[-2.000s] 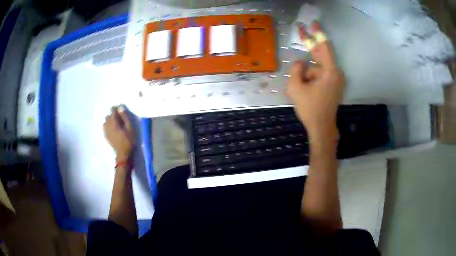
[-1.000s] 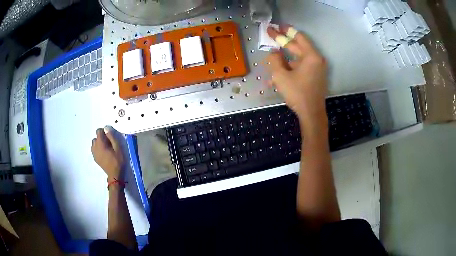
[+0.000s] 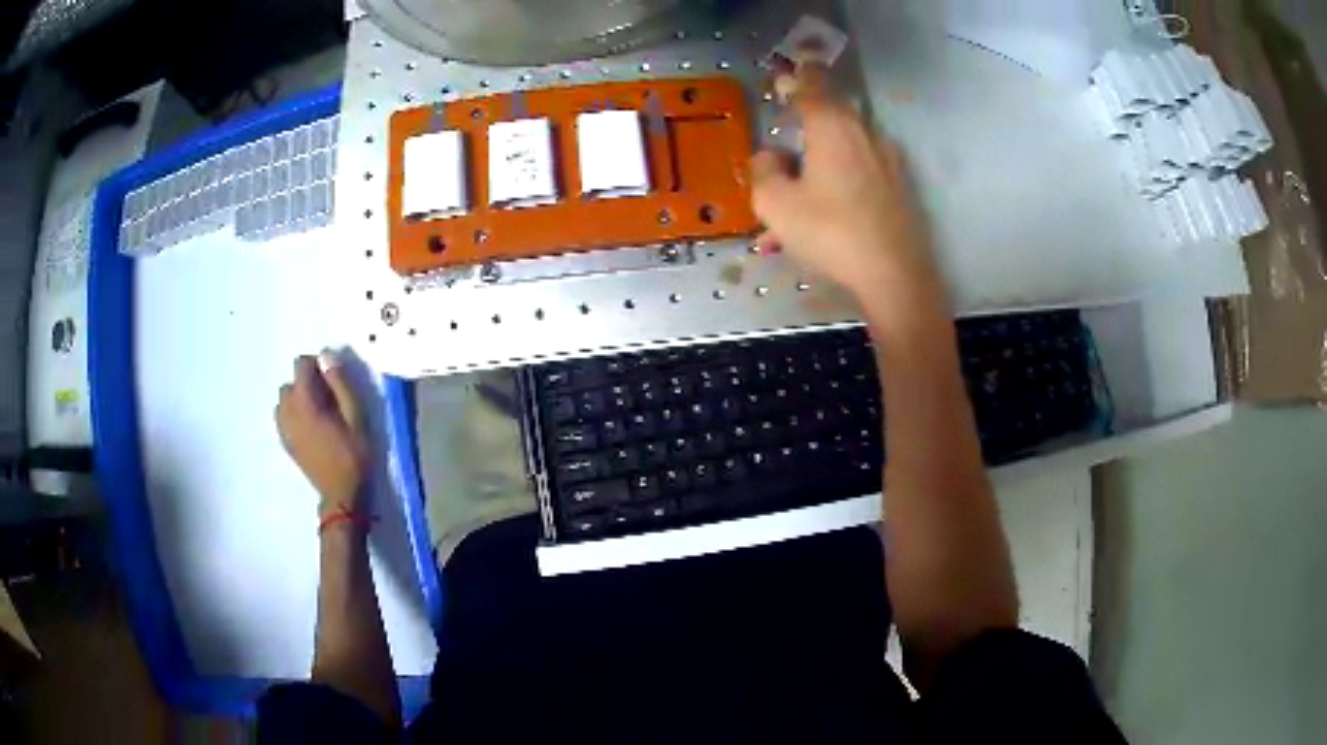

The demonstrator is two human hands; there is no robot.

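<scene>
An orange fixture plate (image 3: 575, 226) lies on the perforated metal plate (image 3: 582, 320). Three white housings sit in its pockets: left (image 3: 434, 173), middle with faint grey print (image 3: 521, 162), right (image 3: 613, 152). The narrower right-end slot holds no housing. My right hand (image 3: 841, 204) is just right of the fixture, palm down, fingers bent; whether it holds anything is hidden. A small pale piece (image 3: 809, 41) shows at its fingertips. My left hand (image 3: 323, 434) is curled over the blue tray's right side, with a pale spot at the fingertips; its grip is unclear.
The blue tray (image 3: 109, 393) on the left has tight rows of housings (image 3: 240, 182) at its far end. A black keyboard (image 3: 699, 429) lies on the front shelf. Stacked white housings (image 3: 1182, 131) stand at far right. A clear round piece (image 3: 524, 26) is above the plate.
The view has shifted. My right hand has moved closer to the fixture's right end, and the white housing seen beneath its fingers a second ago no longer shows clearly. My left hand stays by the tray.
</scene>
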